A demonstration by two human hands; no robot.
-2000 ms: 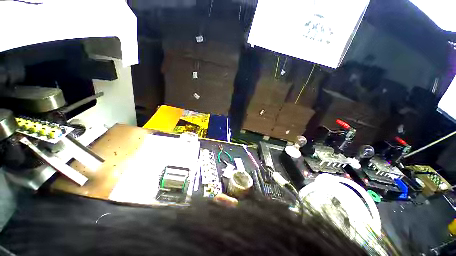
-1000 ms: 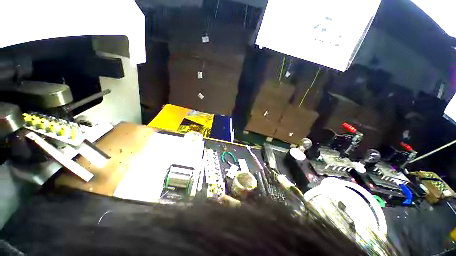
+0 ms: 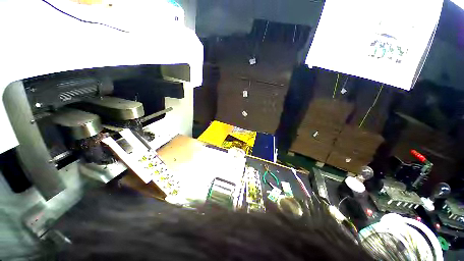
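Note:
Neither of my hands can be seen. A strip with rows of yellow-green dots (image 3: 162, 175) lies near the lower ends of two pale support arms (image 3: 131, 159), in front of the white machine (image 3: 109, 48). Round metal heads (image 3: 81, 123) are above the arms. Whether a hand touches the strip is hidden; a dark, blurred, hair-like shape covers the bottom of the view. A small green-and-white framed device (image 3: 222, 191) sits on white paper (image 3: 201, 165).
Narrow white part strips (image 3: 253, 187), green-handled cutters (image 3: 270, 177) and a round tub (image 3: 290, 205) are at centre. A white fan (image 3: 407, 237) and toggle-clamp fixtures (image 3: 399, 196) stand right. Brown cartons (image 3: 252, 104) are behind. A white panel (image 3: 376, 43) hangs above.
The view has turned left, so the bench things sit further right and more of the machine shows. The dotted strip has moved from beside the heads down to the arms' lower ends.

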